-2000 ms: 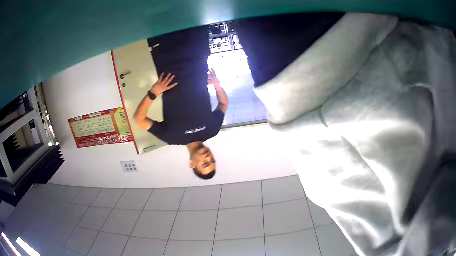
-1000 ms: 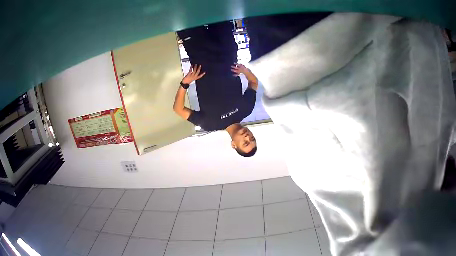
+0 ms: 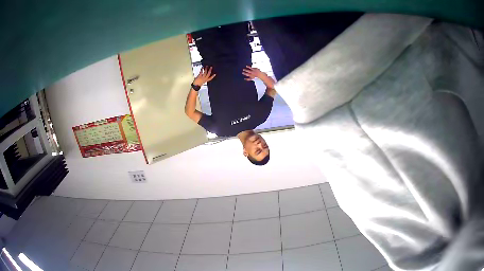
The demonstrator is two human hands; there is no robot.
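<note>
The view is upside down. A blurred green surface (image 3: 132,39) fills the top edge, very close to the lens. A large light grey garment (image 3: 382,137) fills the right side, with dark cloth (image 3: 302,45) beside it; whose clothing it is, I cannot tell. Neither my left hand nor my right hand shows, and no held work piece is visible.
A person in a black T-shirt (image 3: 231,100) stands beside a pale door (image 3: 159,100), both hands raised at waist height. A red-edged wall poster (image 3: 103,136) hangs beside it. At left, black stacked slabs (image 3: 50,177) sit by a white frame (image 3: 24,153). Square tiles line the bottom.
The person in black has shifted right in the picture since the first frame, uncovering more of the door. The grey garment has moved left and then back right, and its folds have changed.
</note>
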